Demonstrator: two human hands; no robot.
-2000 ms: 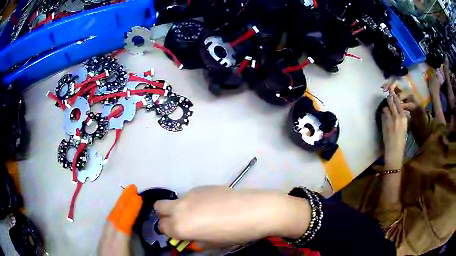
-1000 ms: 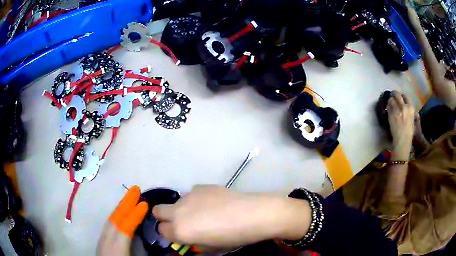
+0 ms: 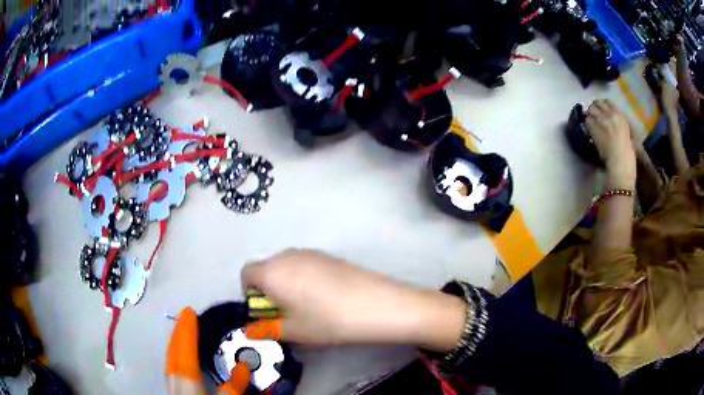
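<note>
My left hand [image 3: 186, 366], with orange finger cots, is at the bottom edge and partly cut off. It holds a black camera housing [image 3: 218, 322]. A silver-white LED ring board [image 3: 266, 357] sits inside the housing, with an orange-cotted fingertip on it near the centre hole. My right hand [image 3: 297, 297] is above the housing, closed around a screwdriver whose yellow and dark handle [image 3: 261, 305] shows below the fist. Its metal shaft is not visible. A thin wire sticks up left of the housing.
A loose pile of LED ring boards with red leads [image 3: 160, 189] lies at the left, before a blue parts bin [image 3: 100, 69]. A fitted housing [image 3: 471, 183] stands on the right near yellow tape [image 3: 517, 251]. More black housings [image 3: 405, 116] crowd the back. Another person's hand [image 3: 614, 135] works at right.
My right hand has risen off the housing with the screwdriver, uncovering the white board. The shaft that pointed up over the bench no longer shows. The view has shifted slightly.
</note>
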